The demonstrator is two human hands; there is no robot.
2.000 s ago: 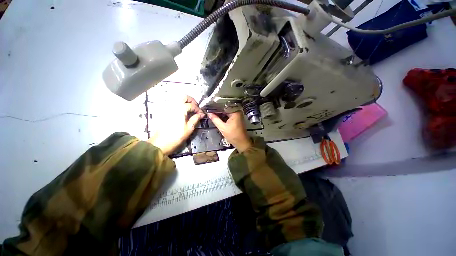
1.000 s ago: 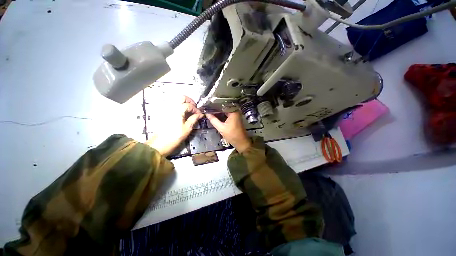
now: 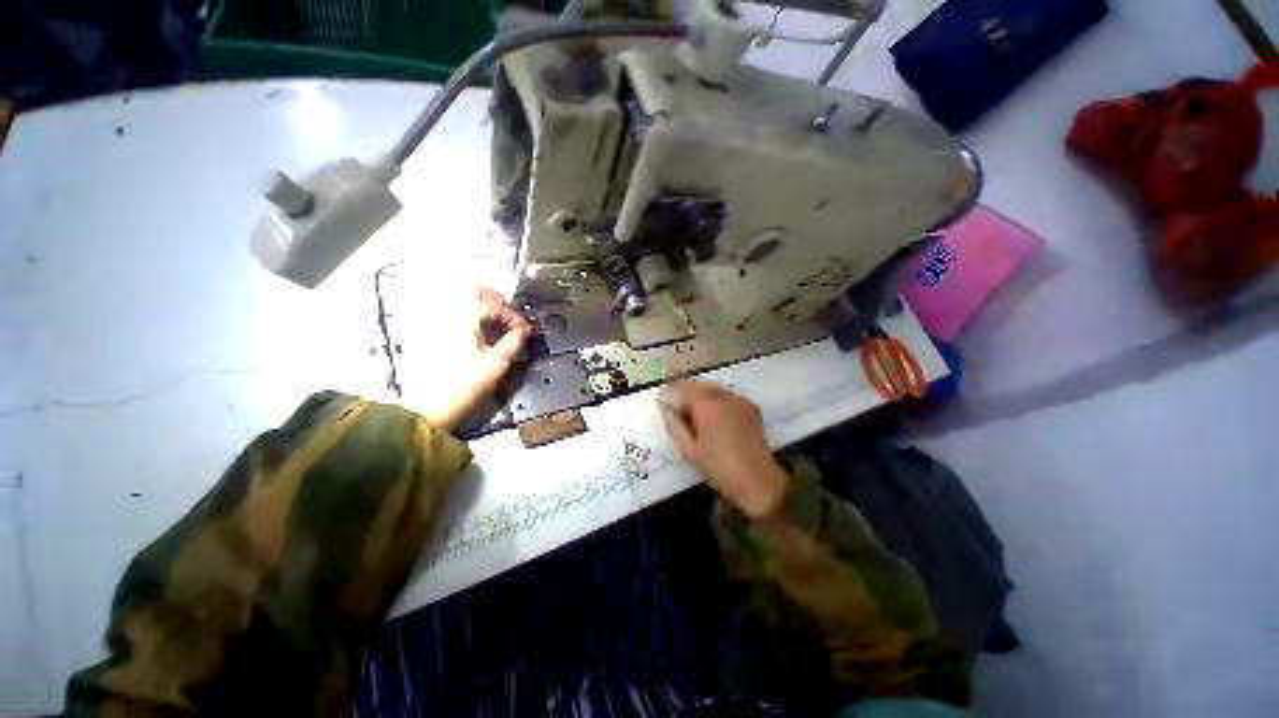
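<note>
The cream sewing machine stands in front of me. My left hand is at the needle area under the left end of the head, its fingertips close together; whether they hold thread is too small to tell. My right hand is over the front strip of the table, right of the brown block, with thumb and fingers pinched together; no held thing is clear. The metal plates in the bed show bare. The needles are too small to make out.
The lamp head is left of the machine. Orange-handled scissors lie at the table's right edge beside a pink packet. Red cloth and a dark blue pouch lie beyond. Dark grey cloth is by my lap.
My right hand has moved away from the needle area, right and toward me. My left hand stays near the needles. The camera view has shifted, showing more of the green basket at the back.
</note>
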